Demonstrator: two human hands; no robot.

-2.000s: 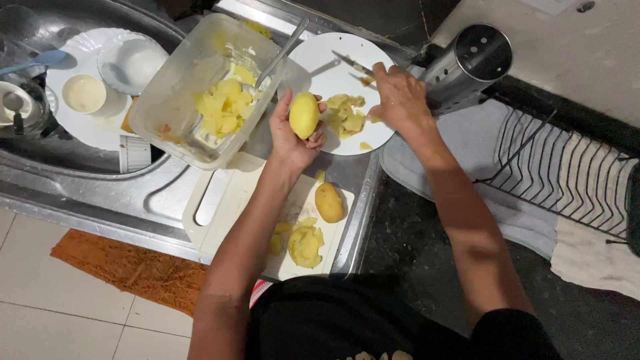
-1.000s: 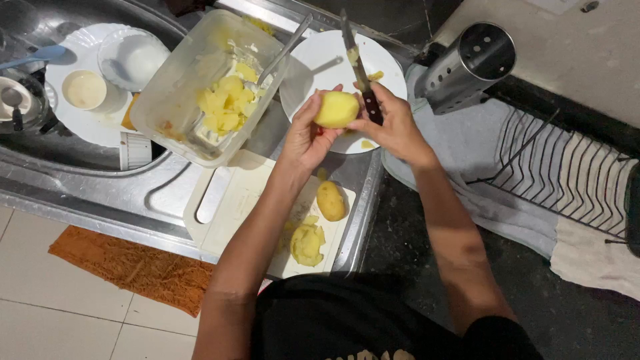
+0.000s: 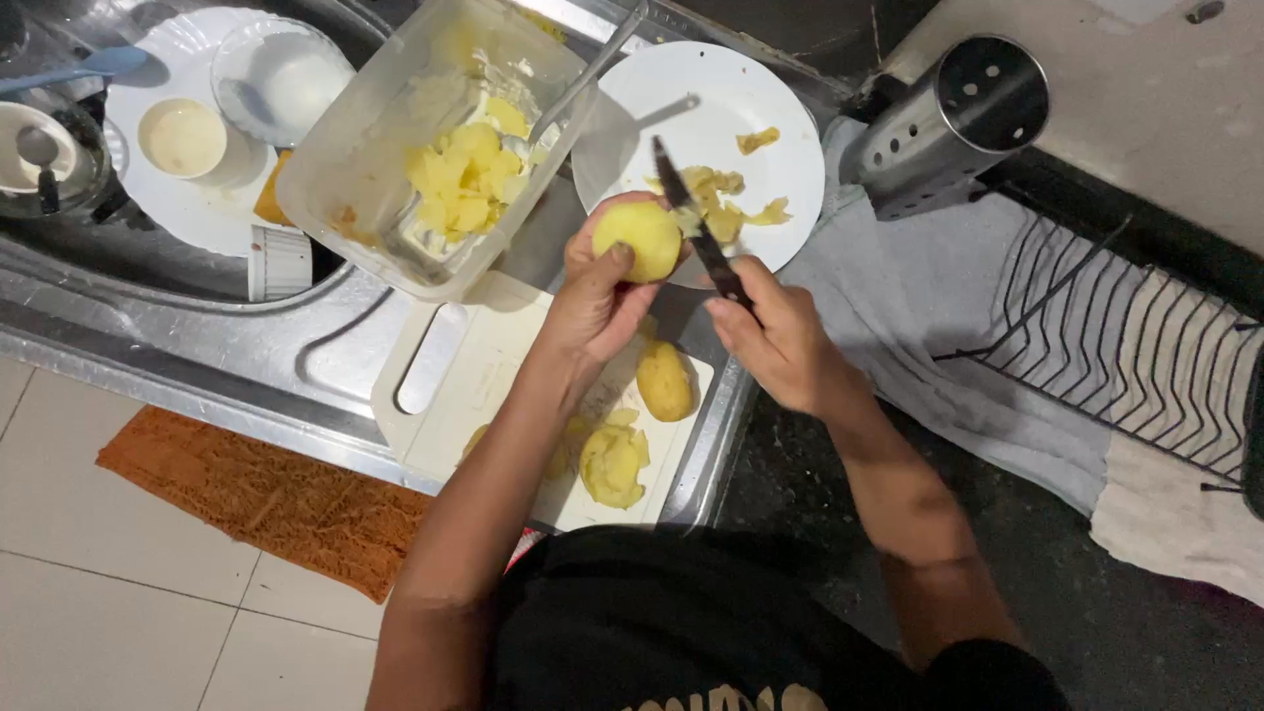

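Note:
My left hand [image 3: 597, 301] holds a peeled yellow potato [image 3: 639, 240], thumb across its face. The handle of a knife [image 3: 696, 222] is in my right hand [image 3: 775, 331]; its blade points up and left, close beside the potato. Behind them, potato peels [image 3: 726, 197] lie on a white plate [image 3: 790, 109]. Below my hands, a whole potato [image 3: 665, 381] and a pile of potato pieces [image 3: 613, 464] rest on a white cutting board [image 3: 474, 365]. To the left, a clear plastic container [image 3: 346, 148] holds potato pieces [image 3: 469, 178] and a metal utensil.
On the left is a steel sink [image 3: 118, 267] with a scalloped plate [image 3: 212, 59], bowls and a ramekin [image 3: 279, 265]. To the right stand a perforated steel utensil holder [image 3: 948, 118] and a black wire rack [image 3: 1136, 346] on cloths. An orange mat [image 3: 267, 504] lies on the floor.
My right hand was over the plate two seconds ago with the knife; it has come back beside the potato. The potato has been turned in my left hand.

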